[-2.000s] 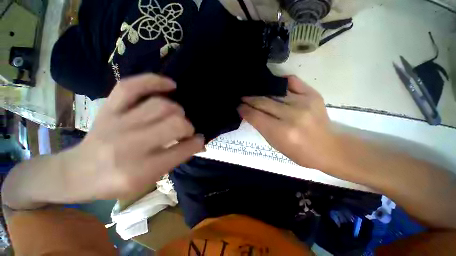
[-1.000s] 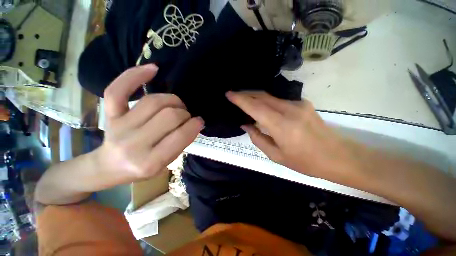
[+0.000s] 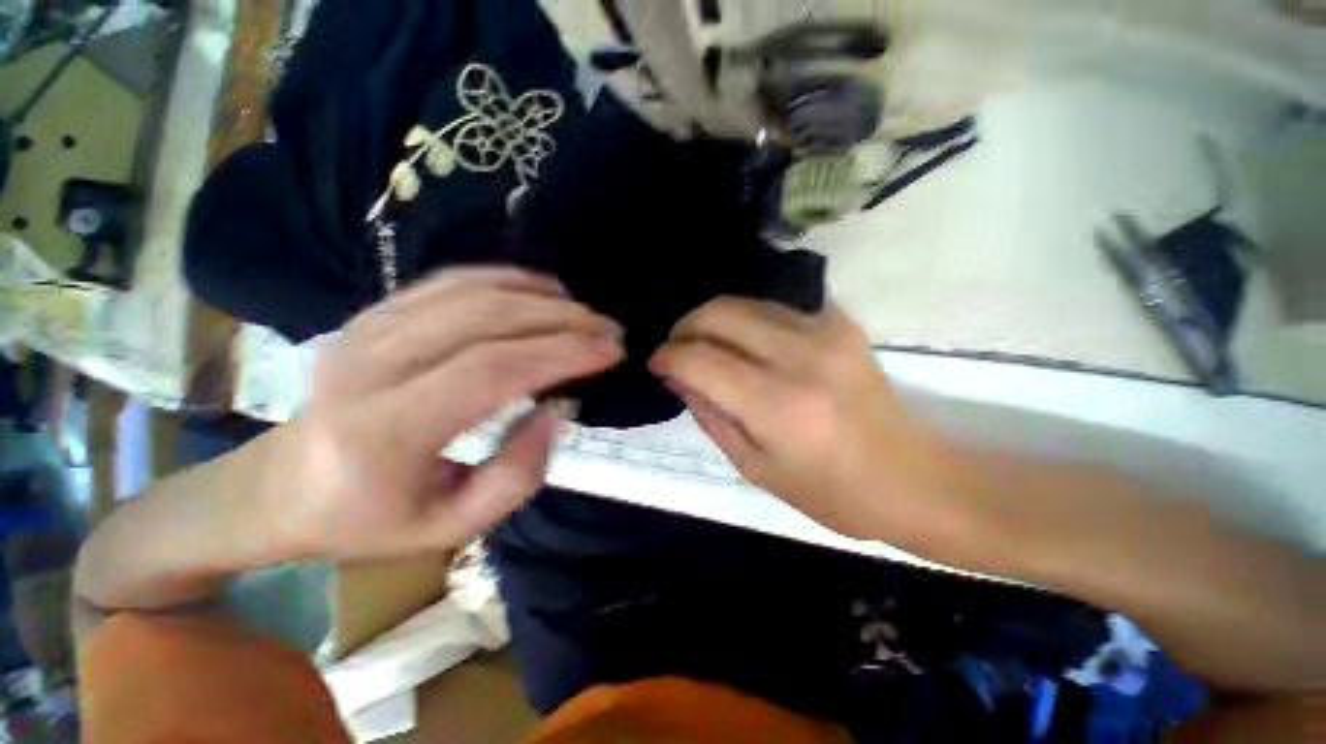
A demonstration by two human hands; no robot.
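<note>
The dark garment piece [image 3: 625, 218] lies over the machine bed and table, with cream flower embroidery at its left part. My left hand [image 3: 436, 407] holds the cloth's front edge between fingers and thumb. My right hand [image 3: 785, 385] has its fingertips on the same edge, just to the right and close to my left fingertips. The sewing machine head [image 3: 655, 58] stands behind the cloth. Its pale ribbed knob [image 3: 822, 186] is right of the cloth; the needle area is hidden or blurred.
Thread snips [image 3: 1171, 298] lie on the bed at right beside a dark cloth scrap [image 3: 1210, 262]. A measuring tape [image 3: 655, 454] runs along the table front. Dark embroidered cloth [image 3: 684, 596] hangs over my lap. A carton [image 3: 386, 589] with pale cloth is at lower left.
My left fingers have closed from a raised, spread pose onto the cloth edge. My right fingertips have come down near them. The view has shifted slightly.
</note>
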